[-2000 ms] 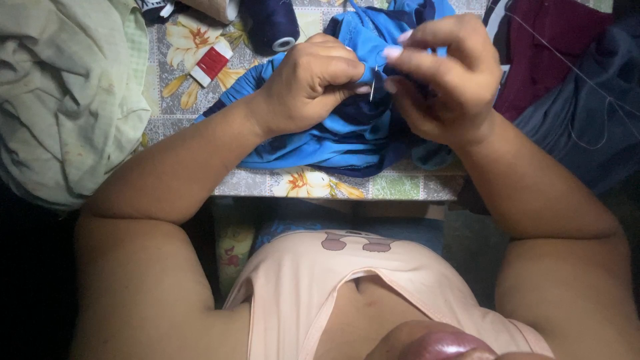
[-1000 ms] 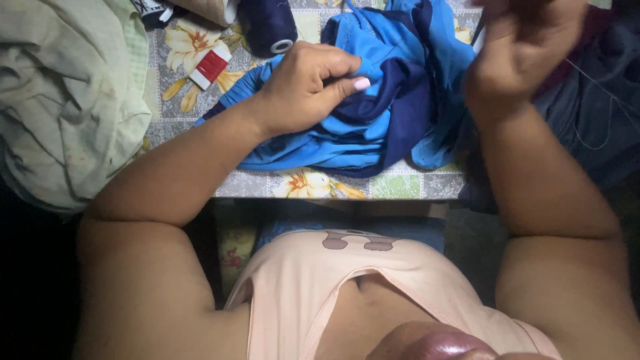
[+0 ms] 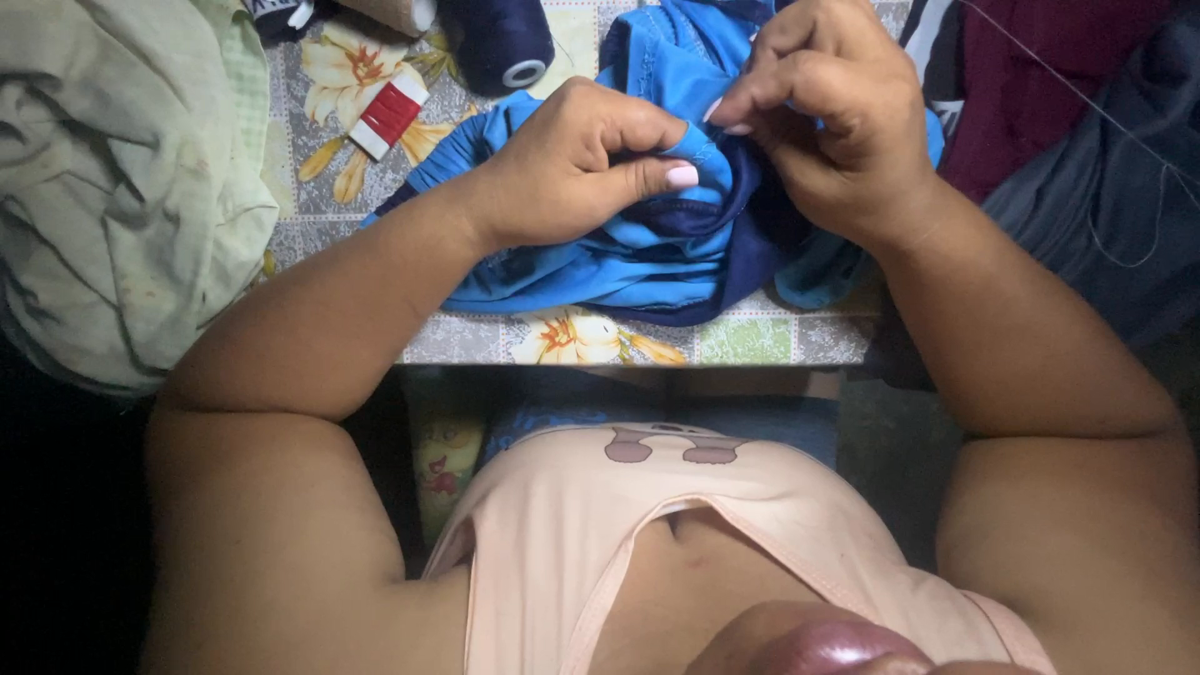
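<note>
A bright blue and navy cloth garment (image 3: 609,272) lies bunched on the table, with seams showing. My left hand (image 3: 591,159) pinches a fold of it between thumb and forefinger. Close by on the right, my right hand (image 3: 834,112) has thumb and fingertips drawn together at the same cloth. Whether a needle sits between those fingertips cannot be seen. Left of the garment lies a white card wound with red thread (image 3: 389,114). A large spool of navy thread (image 3: 497,42) rests behind my left hand.
The table has a flowered cover (image 3: 572,339) with its edge toward me. A pale green cloth (image 3: 122,197) is heaped at the left. Maroon cloth (image 3: 1041,80) and dark grey-blue cloth (image 3: 1106,206) lie at the right, with a loose pale thread across them. Another spool (image 3: 398,14) stands at the back.
My right hand was raised away to the upper right one second ago and is now back at the blue cloth beside my left hand. My left hand has kept hold of the cloth.
</note>
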